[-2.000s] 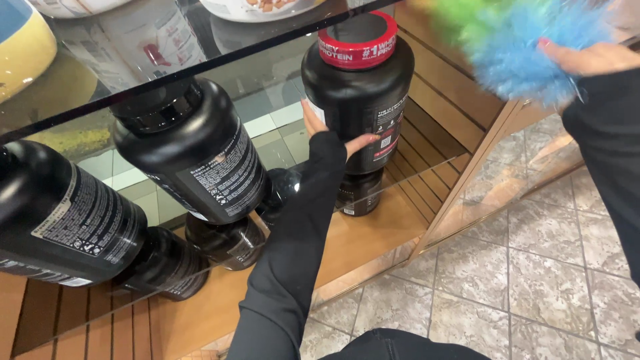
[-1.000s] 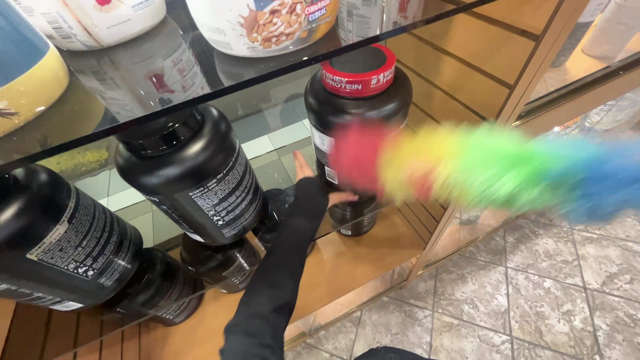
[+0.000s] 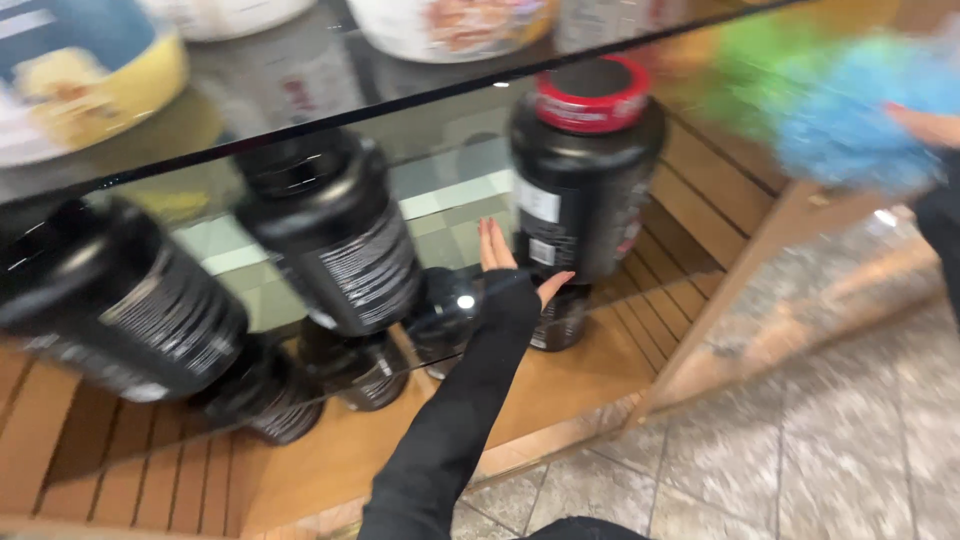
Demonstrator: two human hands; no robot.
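Observation:
My left hand reaches in over the glass shelf beside a large black protein tub with a red lid. Its fingers and thumb are spread, and no object is in its grasp; whether it touches the tub I cannot tell. At the upper right edge, partly cut off, my right hand holds a fluffy duster, whose blue and green parts are blurred. Left of the left hand stands a black tub, and farther left another black tub, both with printed labels.
An upper glass shelf edge crosses above the tubs, with white and yellow tubs on it. More black containers stand on the wooden base below. Slatted wood panels flank the shelf, and a tiled floor lies at the lower right.
The duster, stretched across the front of the red-lidded tub one second ago, is now at the upper right with my right hand. My left hand remains beside that tub.

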